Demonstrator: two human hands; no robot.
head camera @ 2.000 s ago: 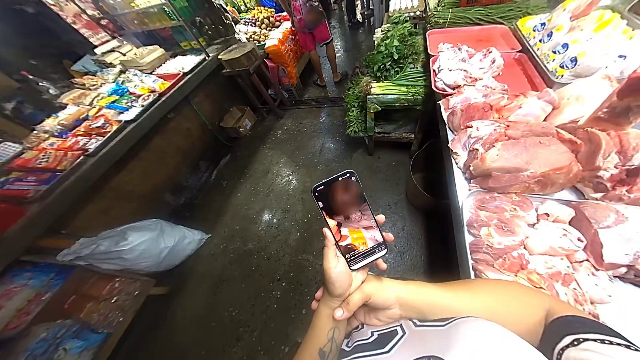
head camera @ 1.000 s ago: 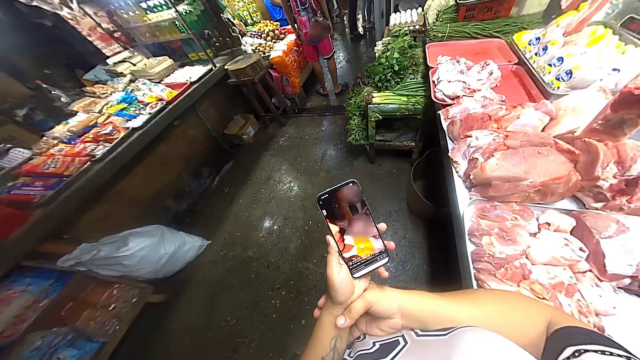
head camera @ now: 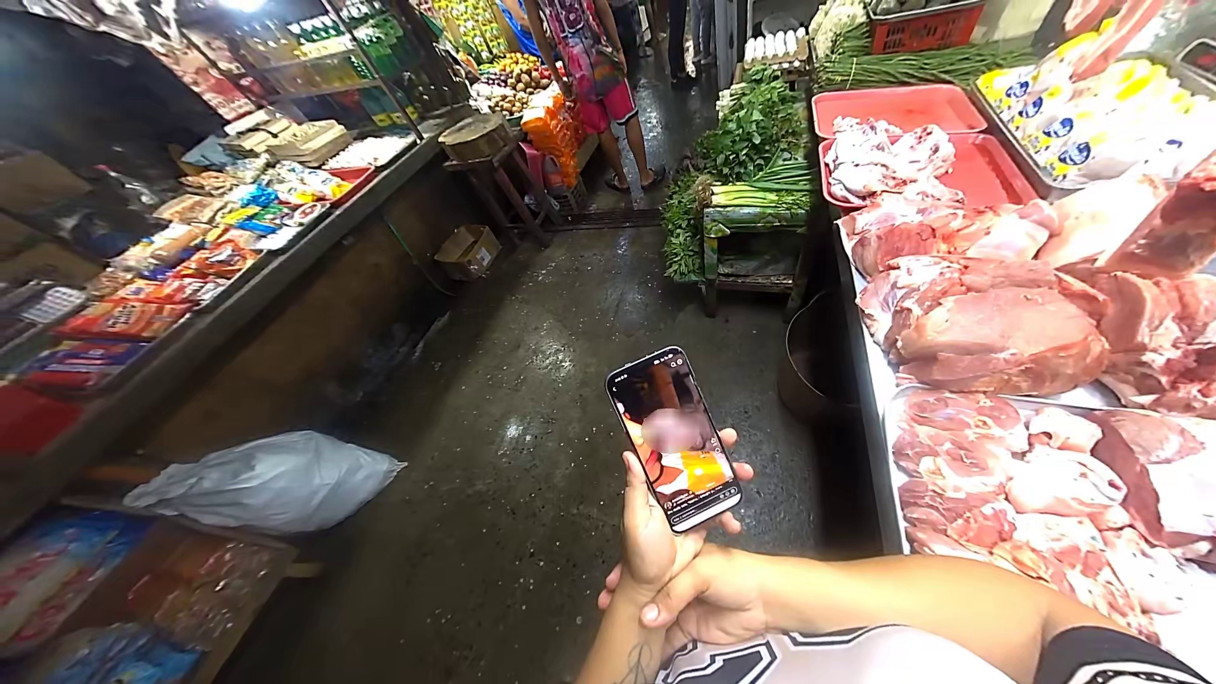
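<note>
My left hand (head camera: 655, 532) holds a smartphone (head camera: 674, 439) upright, tilted a little to the left, thumb along its left edge and fingertips showing at its right edge. The lit phone screen shows a blurred picture with an orange part and small writing below. From the right, my right arm crosses in front of my body, and my right hand (head camera: 708, 594) is wrapped around my left wrist, thumb on top. Part of the right hand's fingers is hidden behind the wrist. The left forearm bears a tattoo.
Raw meat (head camera: 997, 328) covers a counter at right, near red trays (head camera: 988, 166). Leafy vegetables (head camera: 755, 128) lie on a low stand beside a dark bucket (head camera: 807, 366). A packaged-goods stall's edge (head camera: 313, 242), a whitish sack (head camera: 275, 480) and a cardboard box (head camera: 467, 252) are left. A person (head camera: 598, 85) stands ahead.
The picture on the phone screen has changed. Both hands keep the same hold. The person ahead has shifted slightly in the aisle.
</note>
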